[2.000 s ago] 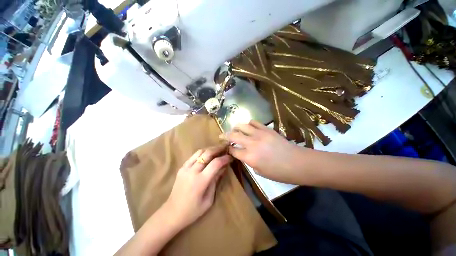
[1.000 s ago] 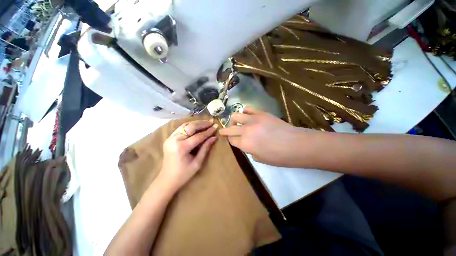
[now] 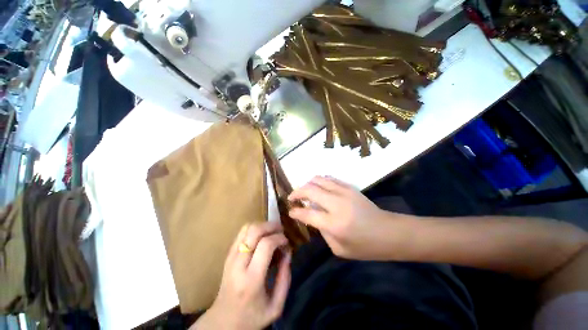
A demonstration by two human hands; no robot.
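The tan-brown fabric panel (image 3: 209, 206) lies on the white table, its top corner under the presser foot (image 3: 256, 116) of the white sewing machine (image 3: 225, 32). A dark-brown zipper (image 3: 276, 171) with a gold line runs from the foot down along the panel's right edge. My right hand (image 3: 335, 216) pinches the zipper's lower part between thumb and fingers. My left hand (image 3: 254, 274), with a ring, is at the panel's lower right edge, fingers bent; whether it grips the edge is hidden.
A zipper bundle (image 3: 361, 71) fans out right of the needle. A panel stack (image 3: 55, 251) hangs at far left. A gold-brown heap (image 3: 535, 26) lies at the far upper right. A blue bin (image 3: 503, 155) is below the table. A dark-clothed lap (image 3: 380, 290) is in front.
Both hands have moved from near the presser foot down toward the lap. The panel's lower part has shifted left and up, and the zipper now shows apart from its edge. The camera view has shifted.
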